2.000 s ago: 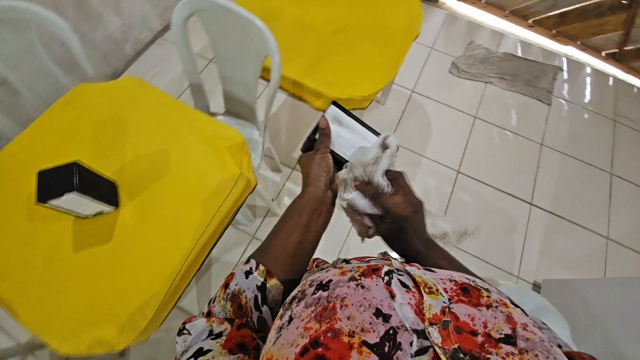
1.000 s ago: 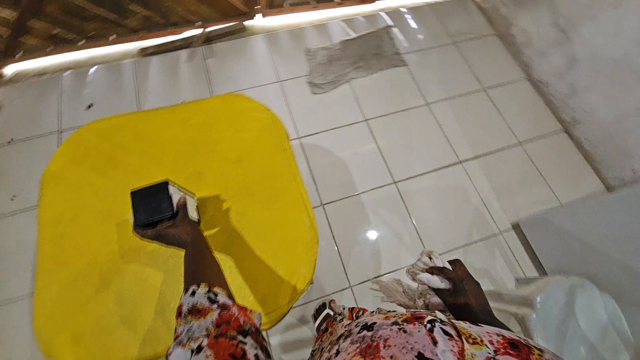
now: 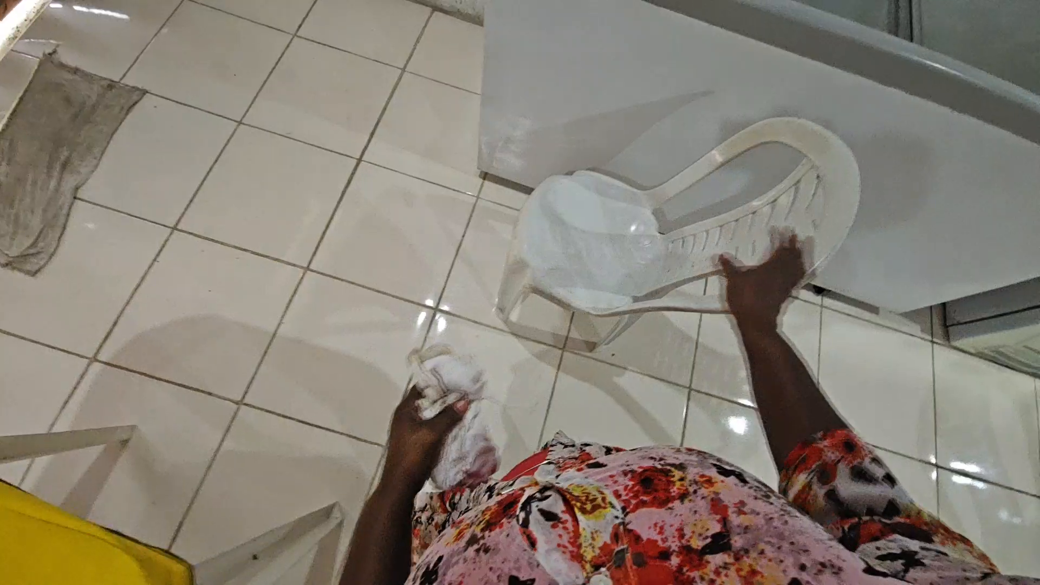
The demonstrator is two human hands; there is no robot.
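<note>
My left hand (image 3: 426, 431) is closed around a crumpled white cloth (image 3: 457, 382), held low in front of my floral clothing. Out to the right, my right hand (image 3: 766, 280) reaches the backrest of a white plastic chair (image 3: 837, 183), its fingers spread over the slats and blurred. Whether the fingers grip the backrest cannot be told. The chair's round seat (image 3: 589, 244) points left, and its legs stand on the tiles.
Behind the chair stands a large pale grey panel (image 3: 585, 89). A grey rag (image 3: 61, 154) lies on the tiled floor (image 3: 268, 244) at the far left. The yellow table (image 3: 73, 544) shows at the lower left, beside white legs (image 3: 276, 540).
The view has swung far to the right. The white cloth, in my right hand one second ago, is now in my left. My left hand no longer holds the black-and-white box. My right hand has reached the chair.
</note>
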